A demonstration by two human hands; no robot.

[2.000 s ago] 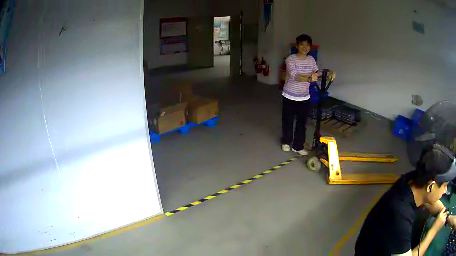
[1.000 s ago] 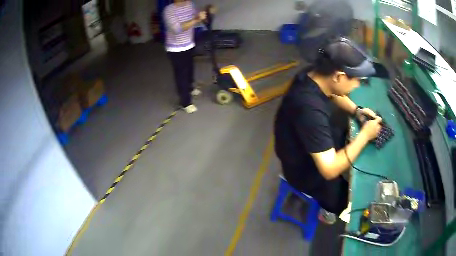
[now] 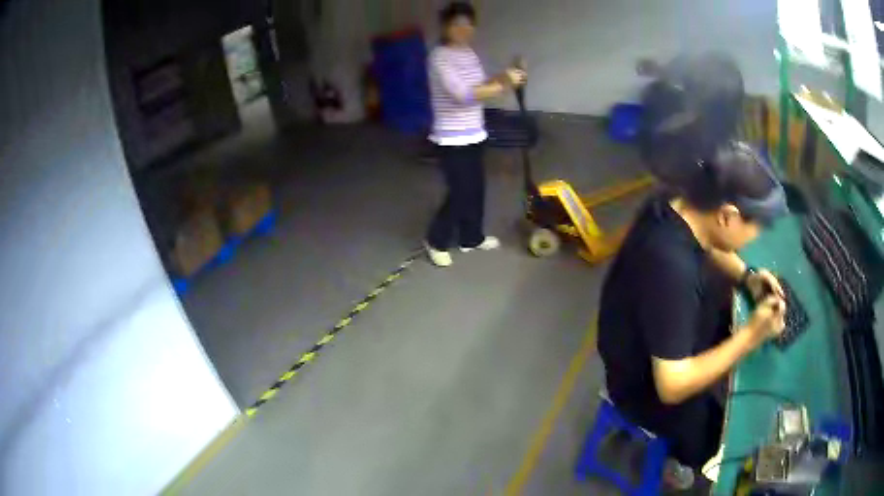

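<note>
Neither of my hands is in the picture. Nearest in front of me at the right is a long green-topped bench (image 3: pixel 756 387). A person in a black shirt and cap (image 3: pixel 669 300) sits at it, bent over a dark board or panel (image 3: pixel 793 325) with both hands at it. Small metal and clear items (image 3: pixel 787 431) lie on the bench near the lower right edge, slightly blurred.
A person in a striped top (image 3: pixel 460 97) stands holding the handle of a yellow pallet truck (image 3: pixel 572 213). Boxes (image 3: pixel 199 232) sit on a blue pallet at left. A white wall (image 3: pixel 87 291) fills the left side. A blue stool (image 3: pixel 620 450) is under the seated person.
The view has swung right and down since two seconds ago, bringing in the bench, then slightly back left. The standing person now has their feet apart beside the pallet truck.
</note>
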